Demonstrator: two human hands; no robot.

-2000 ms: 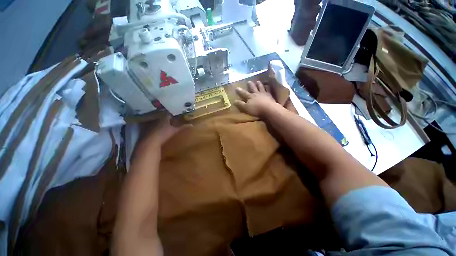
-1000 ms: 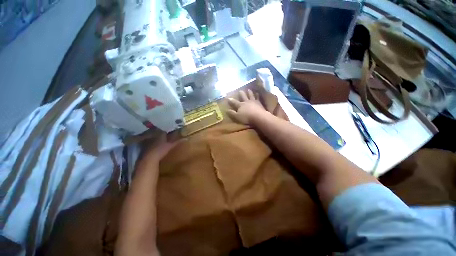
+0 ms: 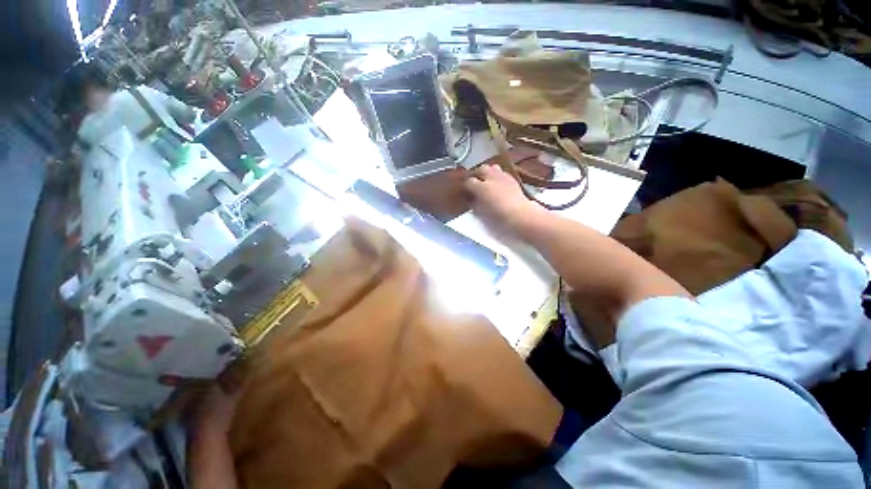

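The brown fabric panel (image 3: 382,372) spreads from the sewing machine (image 3: 153,329) down over the lap, creased, its upper edge near the yellow clamp frame (image 3: 280,313). My right hand (image 3: 497,191) is off the panel, over the white table beside the reddish-brown block (image 3: 435,194); its fingers are small and blurred, so whether it holds anything does not show. My left hand (image 3: 205,406) is at the panel's left edge below the machine head, dark and blurred, its fingers hidden.
The control panel (image 3: 411,115) stands behind the block. A tan bag (image 3: 530,86) with looped handles lies behind it. The dark bed plate (image 3: 430,234) runs right of the machine. Striped layers (image 3: 43,430) hang at lower left. Brown pieces (image 3: 707,229) are piled at right.
The view has turned to the right. My right hand has left the fabric beside the clamp frame and moved right to the block. My left hand remains by the machine head.
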